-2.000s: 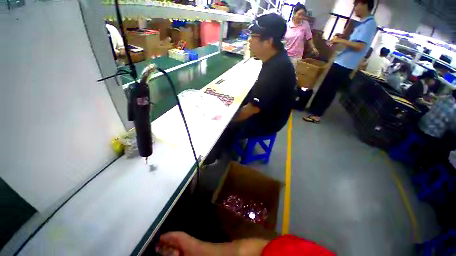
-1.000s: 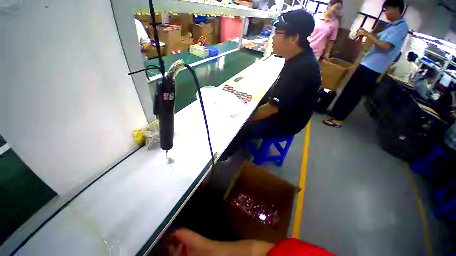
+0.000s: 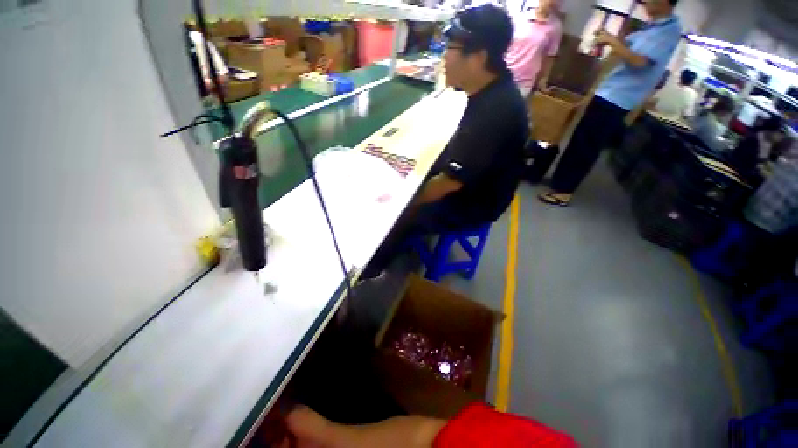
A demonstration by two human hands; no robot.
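Note:
My right hand [image 3: 293,426] is at the bottom edge of the picture, beside the front edge of the white bench [image 3: 166,367]; it is dark and blurred, and I cannot tell if it holds anything. My left hand is not in view. A black electric screwdriver [image 3: 248,210] hangs nose-down over the bench, its bit above a tiny cluster [image 3: 269,288], possibly screws. An open carton [image 3: 484,337] stands on the floor right of the bench, with shiny reddish-brown parts [image 3: 429,357] in it.
A dark cord [image 3: 317,188] loops from the screwdriver to the bench edge. A white panel [image 3: 96,175] stands at the left. A person in black [image 3: 486,149] sits on a blue stool [image 3: 453,254] beyond the carton. Rows of small parts [image 3: 389,157] lie before them. Two people stand behind.
The view shifted right and then back left. My right hand now sits slightly lower and closer to the bench edge. The red sleeve has moved a little left.

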